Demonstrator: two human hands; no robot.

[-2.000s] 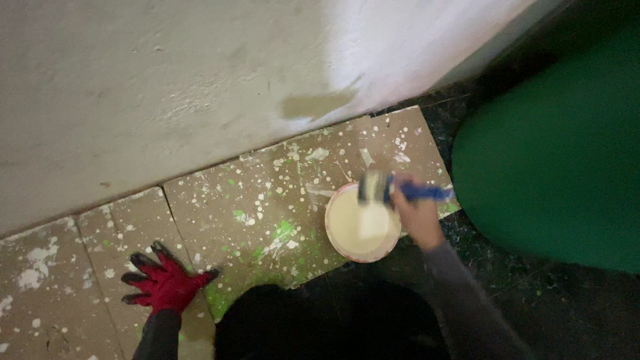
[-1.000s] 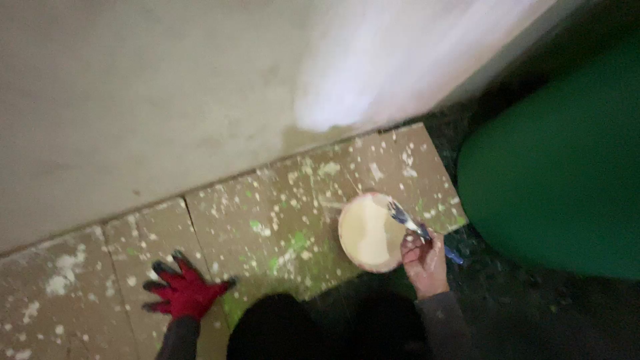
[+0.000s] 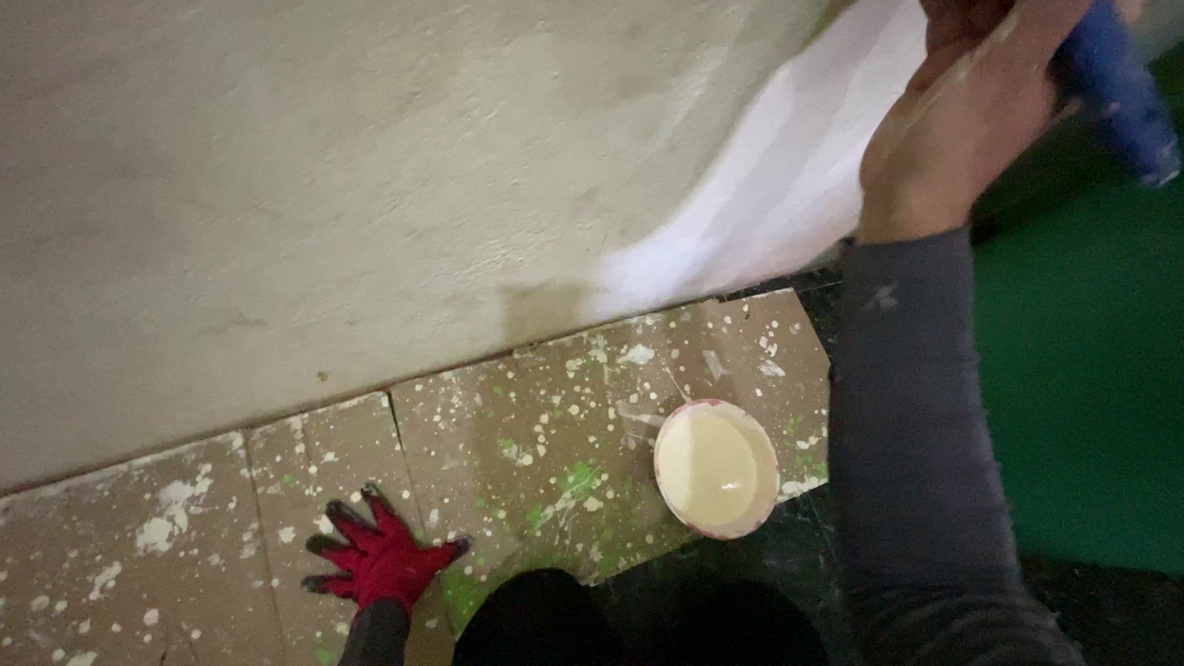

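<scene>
My right hand (image 3: 971, 111), bare below a grey sleeve, is raised in front of the wall at the upper right. It grips the blue handle (image 3: 1119, 92) of a paintbrush, whose bristles are out of sight. My left hand (image 3: 384, 555) wears a red glove with dark fingertips and rests with spread fingers on paint-spattered cardboard (image 3: 555, 444). Between the two arms, a round tub of cream paint (image 3: 717, 472) stands at the cardboard's lower right edge. Beyond the cardboard rises a pale wall (image 3: 370, 185), with a bright patch of light at its right.
A large green rounded object (image 3: 1082, 388) takes up the right side, partly behind my right forearm. Dark floor (image 3: 768, 573) shows beside the cardboard. My dark-clad knees (image 3: 536, 615) are at the bottom edge.
My right hand has moved from beside the paint tub up to the upper right with the brush. My left hand stays spread on the cardboard.
</scene>
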